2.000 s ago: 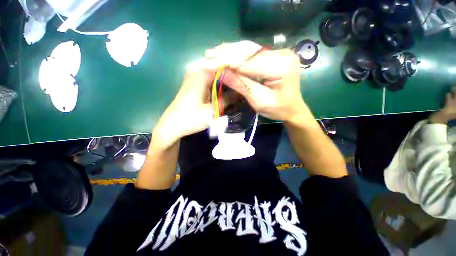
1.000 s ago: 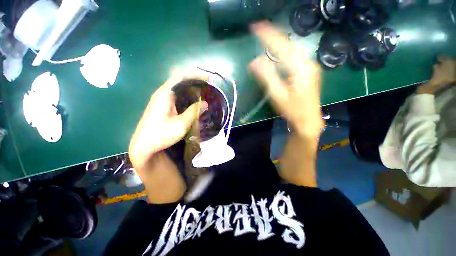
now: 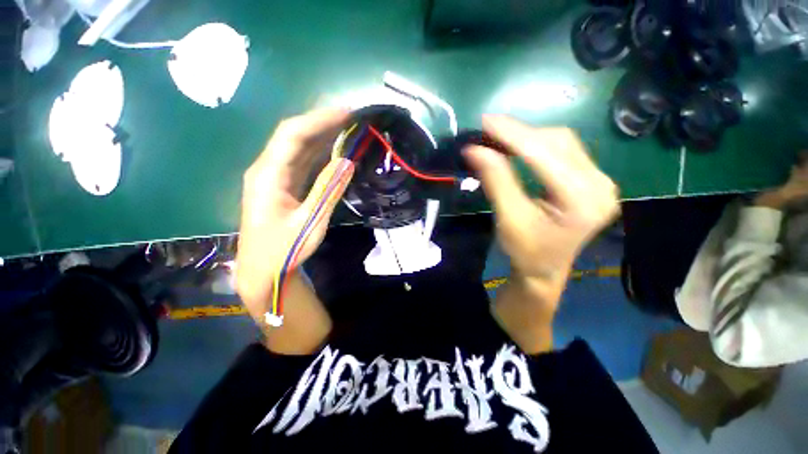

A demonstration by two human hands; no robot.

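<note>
My left hand (image 3: 288, 199) holds the left side of a camera housing whose dark open end faces up. Its white bracket foot (image 3: 403, 249) points towards me. Coloured wires (image 3: 306, 230) run over my left thumb and palm to a small white plug (image 3: 274, 319) at the wrist. A red wire (image 3: 407, 168) runs right from the opening to another small white plug (image 3: 470, 183). A white cable (image 3: 423, 93) curves beyond the housing. My right hand (image 3: 545, 191) is to the right, holding a blurred black piece (image 3: 454, 152) at its fingertips; its shape is unclear.
Round white cover plates (image 3: 89, 129) overlap on the green mat at left, with another plate (image 3: 210, 64) beyond. Black round parts (image 3: 651, 97) are piled at right near a clear bag (image 3: 771, 27). A person's pale sleeve (image 3: 740, 284) is at the right edge.
My right hand has come back from the mat with a black piece. The black round part that lay alone on the mat is gone from there. The coloured wires now hang over my left hand.
</note>
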